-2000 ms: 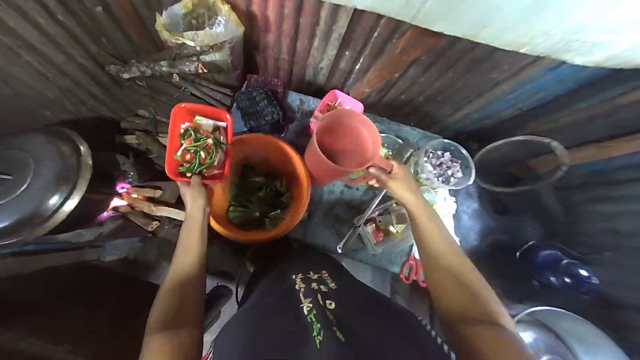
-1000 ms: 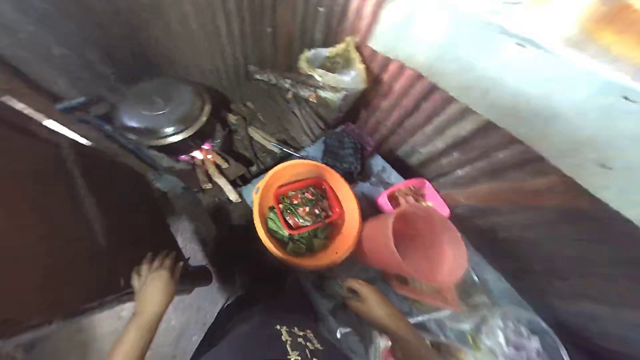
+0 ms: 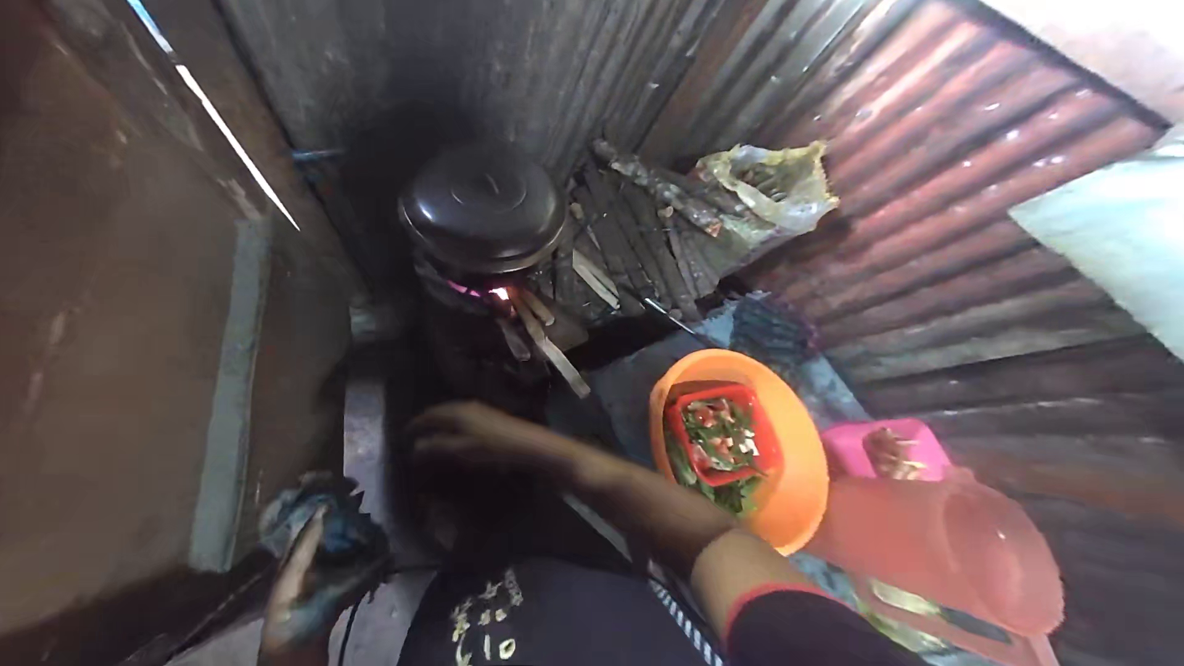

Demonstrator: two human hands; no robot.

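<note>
My left hand (image 3: 301,564), at the lower left, is closed on a crumpled bluish-grey cloth (image 3: 324,523). My right hand (image 3: 462,435) reaches across to the left, below the stove fire; it is blurred and dark, so its fingers and anything in them are unclear. Beyond it a lidded dark metal pot (image 3: 483,208) sits over burning firewood (image 3: 546,342). Right of my forearm, a red plastic container (image 3: 726,435) of cut vegetables rests inside an orange plastic basin (image 3: 800,462) with green leaves (image 3: 740,495). A pinkish-red plastic pitcher (image 3: 934,546) stands beside the basin.
A pink plastic container (image 3: 902,449) with food sits behind the pitcher. Split firewood (image 3: 638,245) lies right of the stove, next to a plastic bag (image 3: 777,190). Corrugated metal walls (image 3: 943,185) rise behind, and a brown panel (image 3: 120,324) stands close on the left.
The red container, held by my left hand two seconds ago, now sits in the basin. My right hand has left the pitcher and moved left. My left hand has taken a cloth. The view has swung left.
</note>
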